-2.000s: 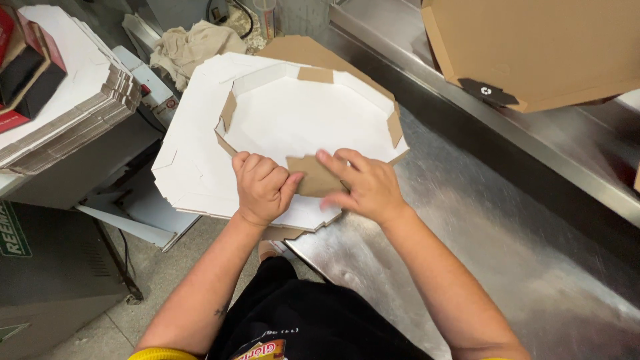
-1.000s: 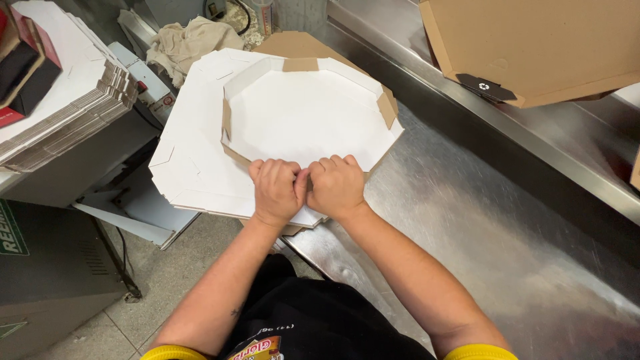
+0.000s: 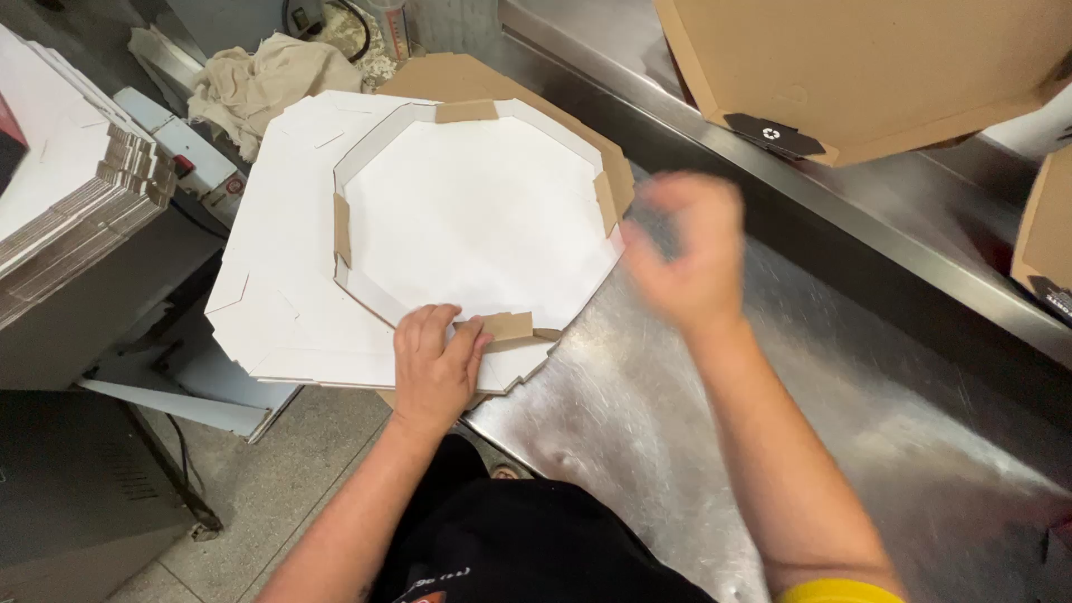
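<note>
An octagonal cardboard pizza box [image 3: 477, 209], white inside, has its side walls standing and brown folded tabs on several of them. It rests on flat white cardboard box blanks [image 3: 276, 276]. My left hand [image 3: 435, 360] grips the near wall, its thumb beside the brown tab [image 3: 502, 328] there. Blurred, my right hand [image 3: 691, 243] is off the box's right corner, fingers curved and apart, holding nothing that I can see. Brown cardboard [image 3: 452, 77] shows beyond the far wall.
Under the blanks is a stainless steel counter [image 3: 636, 435] with a raised ledge on the right. Brown boxes [image 3: 863, 75] lie on that ledge. At left is a stack of white box blanks [image 3: 75, 193]. A crumpled cloth [image 3: 272, 84] and a measuring jug [image 3: 392, 29] are at the back.
My right hand has left the near wall, where both hands were together, and moved right and away from me. My left hand stays at the near wall.
</note>
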